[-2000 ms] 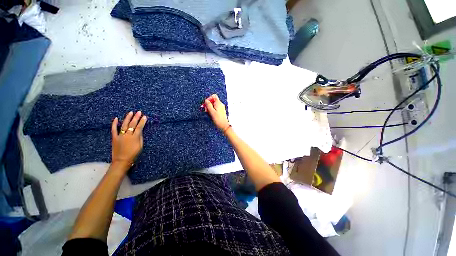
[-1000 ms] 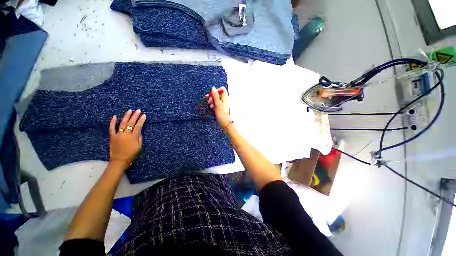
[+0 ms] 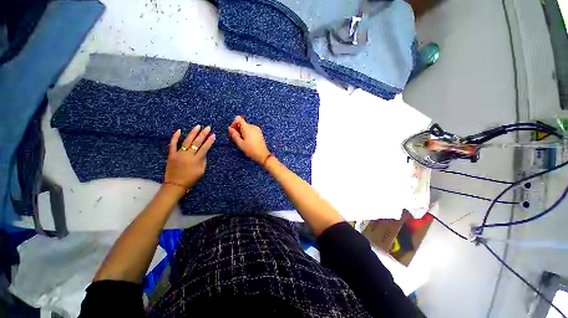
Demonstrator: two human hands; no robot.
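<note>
A speckled navy garment panel (image 3: pixel 249 99) lies flat on the white table, with a lengthwise line across its middle and a curved cutout at its upper left. A pale grey-blue layer (image 3: pixel 134 71) shows under that cutout. My left hand (image 3: pixel 187 160) rests palm down on the panel, fingers apart, with rings on it. My right hand (image 3: pixel 249 141) is over the panel to the right of it, fingertips pinched together on a tiny red stick, perhaps chalk (image 3: pixel 239 123), mostly hidden by the fingers.
A stack of cut panels (image 3: pixel 386 53) lies at the far side. A steam iron (image 3: pixel 439 148) with a hose is at the right by white cloth (image 3: pixel 367 143). A cardboard box (image 3: pixel 398 236) sits below. Draped blue denim (image 3: pixel 43 68) and a grey strap (image 3: pixel 57 211) are at the left.
The view has shifted, so the table things sit further right. My right hand has moved left along the panel, closer to my left hand. My left hand still rests on the panel.
</note>
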